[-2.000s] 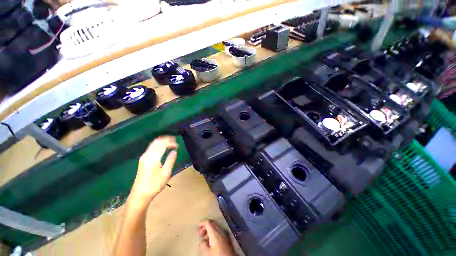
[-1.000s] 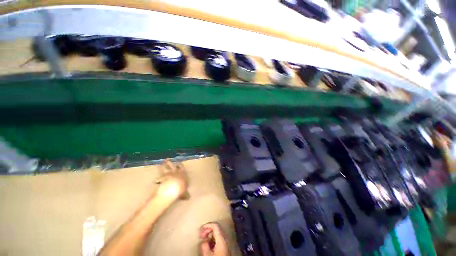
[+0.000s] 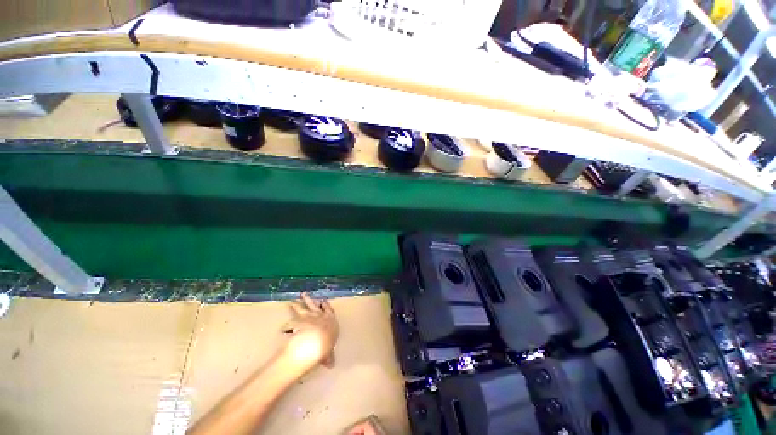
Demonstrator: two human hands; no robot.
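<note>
My left hand [image 3: 311, 331] rests on the cardboard-covered bench, fingers apart, with nothing seen in it. My right hand [image 3: 366, 426] is cut off by the bottom edge; only a small part shows and its grip is hidden. Closed black housings [image 3: 453, 293], each with a round hole, stand in rows just right of my hands, touching neither. Open housings [image 3: 659, 340] with white round parts inside lie farther right.
Beyond the bench [image 3: 102, 340] runs a green strip [image 3: 255, 246]. A metal-framed shelf above holds round black parts [image 3: 325, 138], pale bowls [image 3: 506, 161], a small black canister [image 3: 243, 127] and a plastic bottle [image 3: 642, 42]. A metal post [image 3: 38, 242] stands at left.
The view has turned and shows more bench at left. My left hand has come down from near the green strip onto the cardboard. My right hand has slipped mostly out of view.
</note>
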